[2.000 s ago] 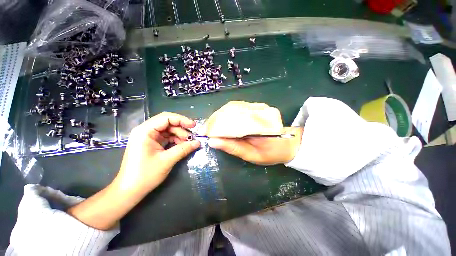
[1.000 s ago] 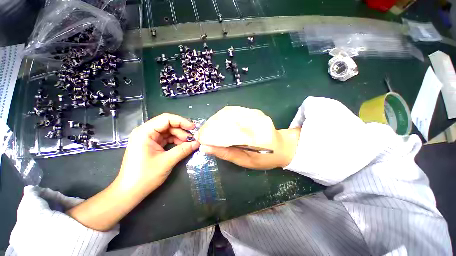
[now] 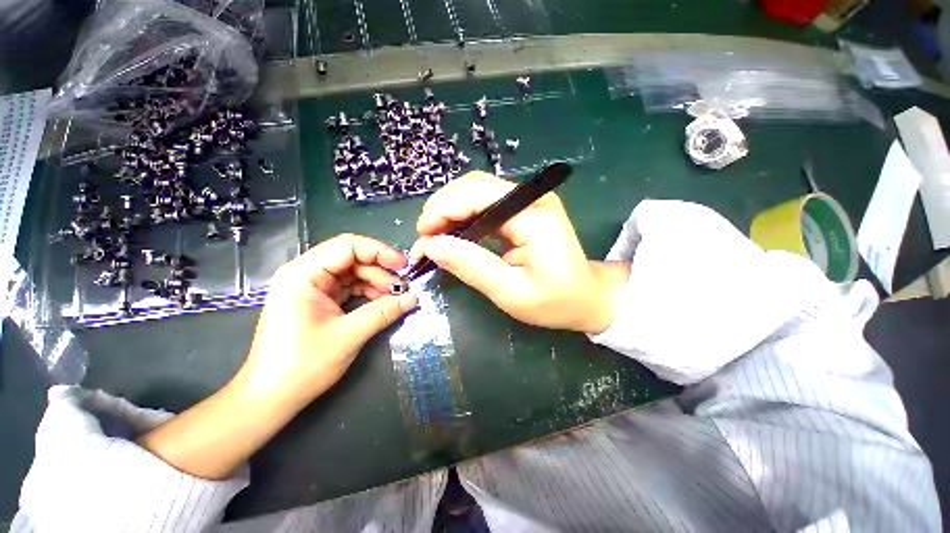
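My left hand [image 3: 325, 305] holds a small dark component [image 3: 398, 287] between its fingertips. My right hand [image 3: 526, 255] holds black tweezers [image 3: 510, 207] that slant from upper right down to the left. The tweezers' tip is at the component; whether it touches or grips a tiny piece is too small to tell. The clear tape patch [image 3: 427, 359] lies flat on the green mat just below the fingertips, its upper end partly hidden by the hands. A compact pile of components [image 3: 408, 151] lies in a clear tray beyond my hands.
A looser component pile [image 3: 172, 172] lies at left beside a crumpled plastic bag [image 3: 156, 62]. A yellow-green tape roll [image 3: 807, 234], a small whitish roll [image 3: 714, 140], clear plastic sleeves [image 3: 740, 92] and a white paper strip [image 3: 889, 219] lie at right. Tiny specks are scattered near the front edge.
My right hand has turned and its fingers have opened out. The tweezers, earlier lying low across the palm, now slant up with the tip at the component. My left hand has hardly moved.
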